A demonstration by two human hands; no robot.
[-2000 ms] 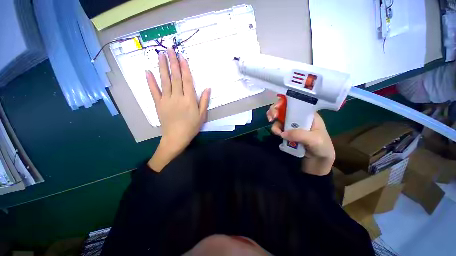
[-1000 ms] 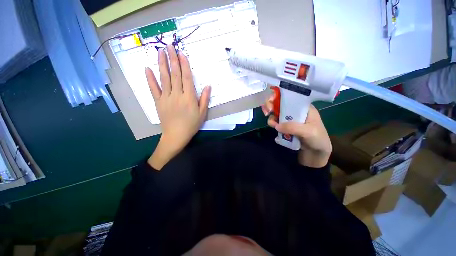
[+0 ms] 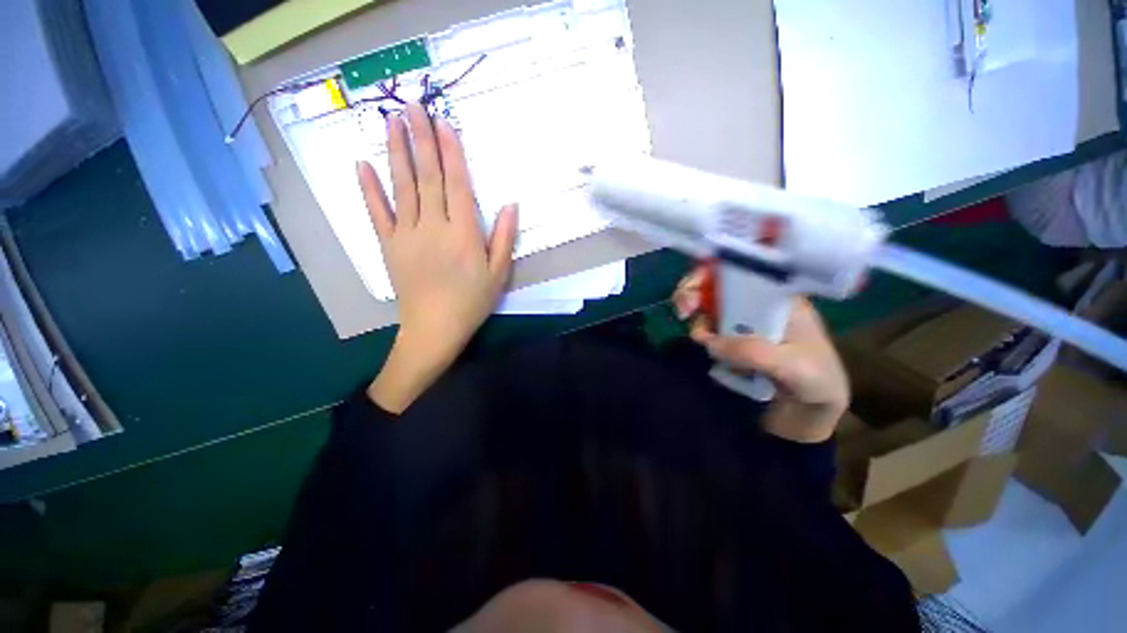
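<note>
The flat white housing (image 3: 556,136) lies on the cardboard work board (image 3: 711,74). A green circuit board (image 3: 386,64), a yellow-wrapped component (image 3: 336,94) and dark lead wires (image 3: 433,89) show at its far left part. My left hand (image 3: 433,235) lies flat on the housing, fingers apart, fingertips by the wires; it grips nothing. My right hand (image 3: 785,359) holds the white hot glue gun (image 3: 754,235) by its handle, blurred. Its nozzle points left over the right part of the housing. A translucent glue stick (image 3: 989,297) comes out of its rear.
Bluish glue sticks (image 3: 185,148) and stacked white panels (image 3: 56,99) are at the left. A white sheet (image 3: 915,111) with wired sub-parts (image 3: 979,37) is at the right. Open cartons (image 3: 921,476) stand below the bench edge. A person's sleeve (image 3: 1075,204) shows at the far right.
The glue gun moved left, then back right and slightly down, and is now blurred. My left hand has stayed flat in nearly the same place on the housing.
</note>
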